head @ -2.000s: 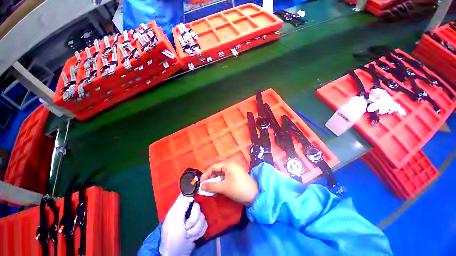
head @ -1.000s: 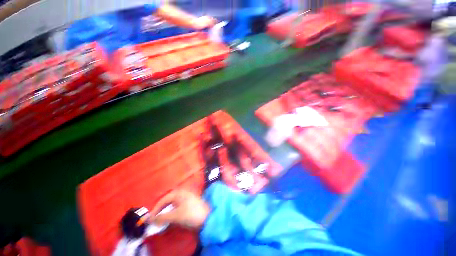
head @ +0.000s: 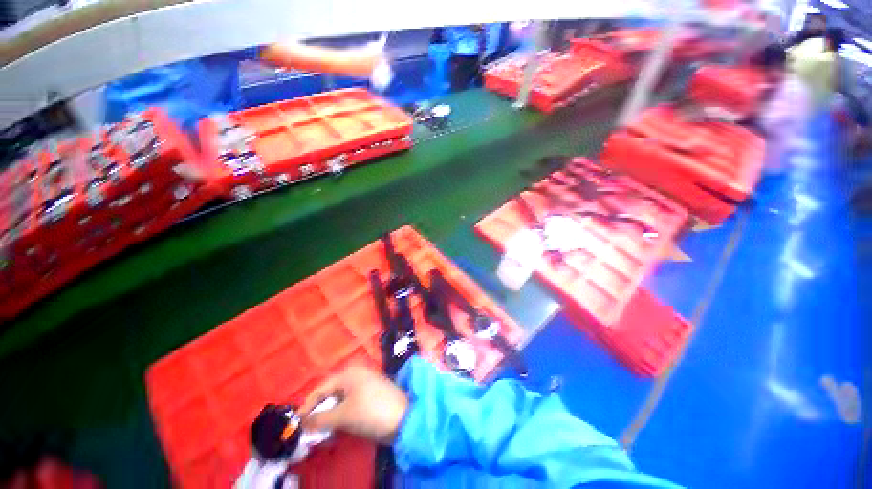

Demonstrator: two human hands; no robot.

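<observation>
A black wristwatch [head: 276, 430] is held up over the near tray at the bottom left, its round dark side up with a small orange mark. My left hand [head: 268, 472], in a white glove, holds it from below and is cut off by the bottom edge. My right hand [head: 359, 405], bare with a blue sleeve, pinches a small white cloth [head: 323, 409] at the watch's right side. The red-orange compartment tray [head: 229, 358] lies beneath, with several black-strapped watches [head: 402, 344] on its right part. The view is slightly blurred.
A right tray [head: 602, 277] bears black watches, a white cloth heap [head: 564, 232] and a whitish container [head: 518, 259] at its edge. Stacked trays [head: 86, 205] with watches stand far left. A person's arm [head: 320, 59] reaches across behind; other people are at the far right.
The view has turned right, so the trays sit further left and more of the blue floor shows. My hands still hold the watch and cloth. A person's arm has come into view at the back.
</observation>
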